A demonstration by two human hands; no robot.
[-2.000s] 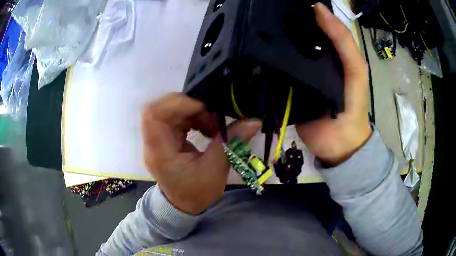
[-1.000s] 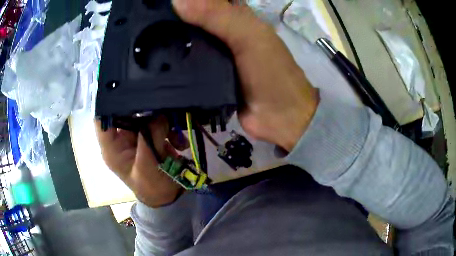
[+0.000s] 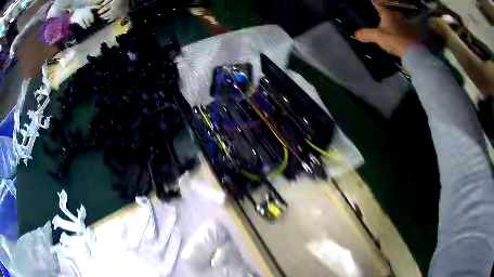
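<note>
An open black shell (image 3: pixel 244 130) lies in front of me on crumpled milky plastic, with yellow, blue and reddish wires across it. A small block with a blue component (image 3: pixel 236 79) is at its far end. A small board with a yellow part (image 3: pixel 271 209) hangs on wires at its near end. My right hand (image 3: pixel 391 33) is at the top right, blurred, thumb and fingers spread, against a long black housing (image 3: pixel 360 46). Whether it grips this housing is unclear. My left hand is out of the picture.
A large pile of black plastic pieces (image 3: pixel 135 108) lies left of the shell on a dark green surface. White trim frames (image 3: pixel 32 119) and plastic bags (image 3: pixel 32 251) are at the left. Another person's hand (image 3: pixel 111 10) shows at the top left edge.
The view has swung towards the far side and right. The held socket housing and my left hand have left the near view. My right hand is now far out at the top right.
</note>
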